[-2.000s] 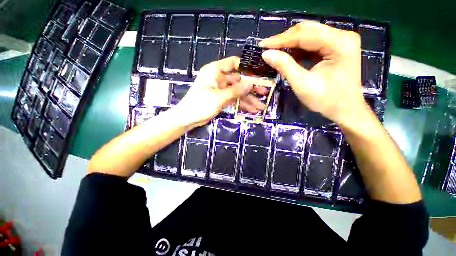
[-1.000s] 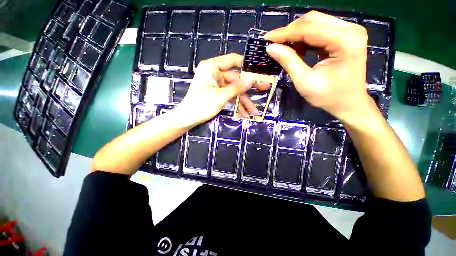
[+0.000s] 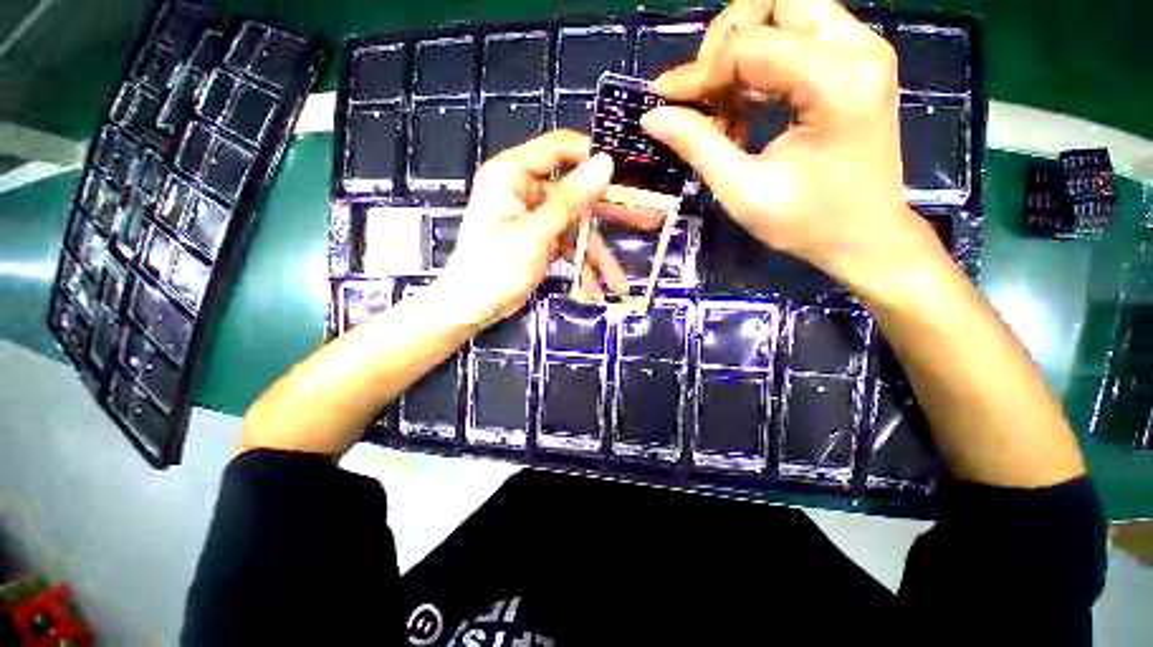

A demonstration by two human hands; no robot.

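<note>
A front housing (image 3: 647, 253) with a gold-looking window end is held up over the blister tray (image 3: 575, 474). A black keypad (image 3: 626, 133) with rows of white characters lies at the housing's upper end; whether it is fully seated I cannot tell. My left hand (image 3: 525, 228) grips the housing from the left, thumb near the keypad's lower left, some fingers seen through the window. My right hand (image 3: 797, 139) pinches the upper right edge of the keypad and housing between thumb and fingers. A housing with a white half (image 3: 397, 240) lies in the tray's middle row at left.
A second blister tray (image 3: 190, 215) stands tilted at the left. A loose keypad pile (image 3: 1070, 193) lies on the green surface (image 3: 1012, 329) at right. A dark, shiny keypad supply tray (image 3: 1129, 367) is cut off at the right edge. Something red (image 3: 48, 617) is at the lower left.
My left thumb has moved up onto the keypad's lower left side. Housing and hands have shifted slightly left in view. More of the keypad's rows show than at first.
</note>
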